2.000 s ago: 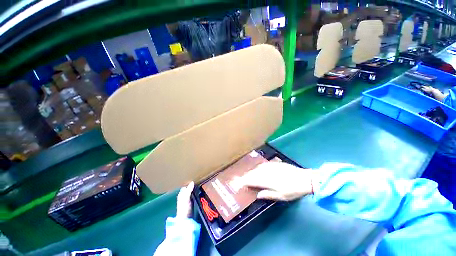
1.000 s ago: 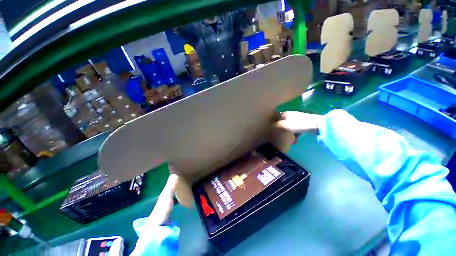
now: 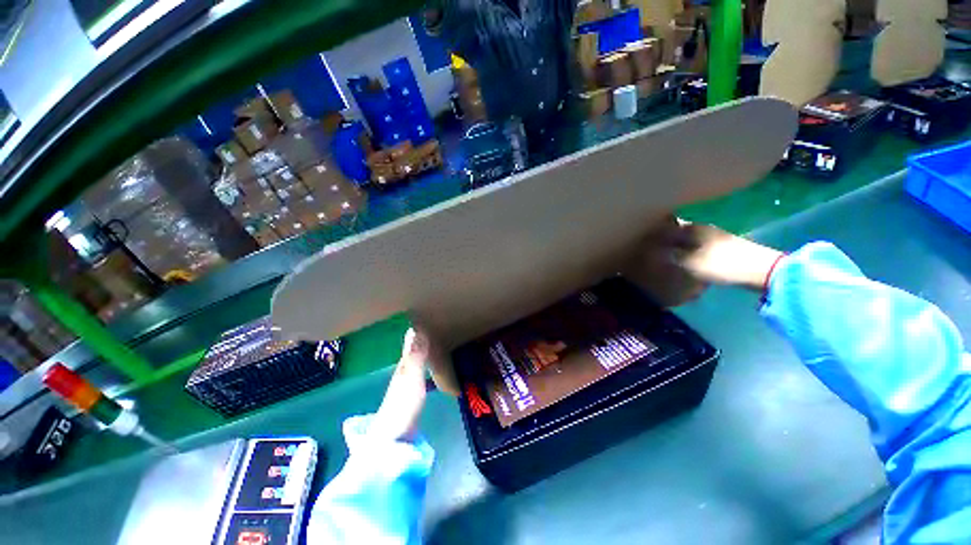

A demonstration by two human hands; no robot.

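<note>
An open black retail box (image 3: 596,410) lies on the green work surface in front of me. Its large tan lid (image 3: 532,234) leans forward over the contents. A brown user manual (image 3: 564,367) with white print lies on top inside, with a small red accessory (image 3: 476,401) at the left end. My left hand (image 3: 408,378) is at the lid's left side fold, its fingertips partly hidden behind the card. My right hand (image 3: 708,256) holds the lid's right side fold, its fingers partly in shadow.
A bench scale (image 3: 229,495) stands at lower left, with a red signal light (image 3: 80,392) beside it. A closed printed box (image 3: 266,367) lies beyond at left. Open boxes (image 3: 836,128) stand on the green conveyor at upper right. A blue bin (image 3: 944,183) is at the right edge. A person (image 3: 522,75) stands behind the line.
Both hands have gone from the box and manual to the lid's sides. The lid has tipped forward from upright over the box. The view has shifted left, showing more of the scale.
</note>
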